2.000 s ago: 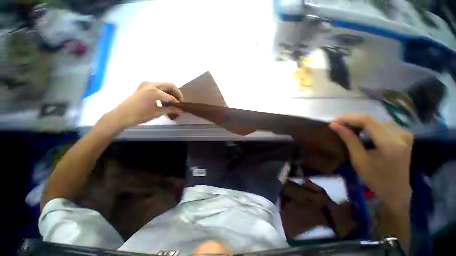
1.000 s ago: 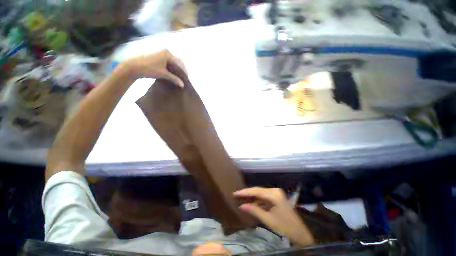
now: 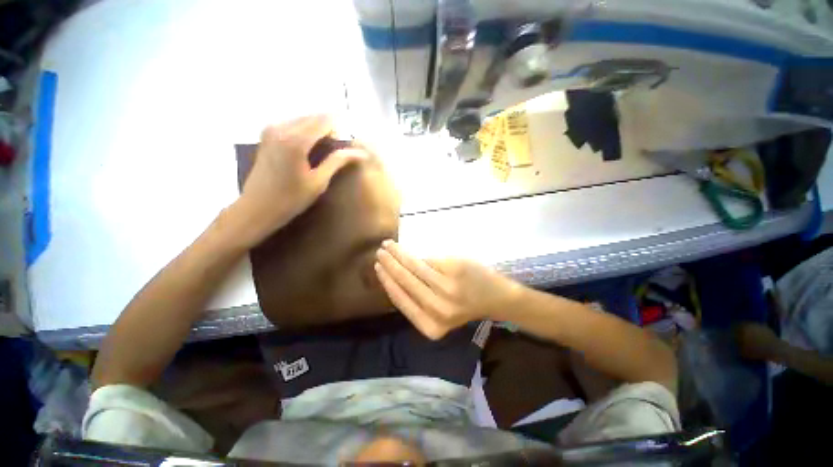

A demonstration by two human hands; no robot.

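Observation:
A brown cloth panel [image 3: 315, 264] lies on the white table left of the needle area and reaches over the table's front edge. My left hand [image 3: 297, 169] is on its upper part, thumb and fingers pinching the cloth near the top edge. My right hand [image 3: 438, 287] lies at the panel's right edge with fingers together and pointing left; whether it grips the cloth is not clear. The sewing machine [image 3: 585, 41] stands beyond and to the right, its lamp glow washing out the needle area.
Yellow printed strips [image 3: 507, 144] and black scraps [image 3: 592, 123] lie on the machine bed. Green and yellow handled scissors [image 3: 733, 196] lie at the right end. Brown cloth and a blue bin [image 3: 744, 306] are below the table. Another person's arm [image 3: 785, 351] shows at far right.
The brown panel has moved from hanging toward the lap to lying spread on the table beside the machine. My right hand has moved up to the panel's edge. The view has shifted.

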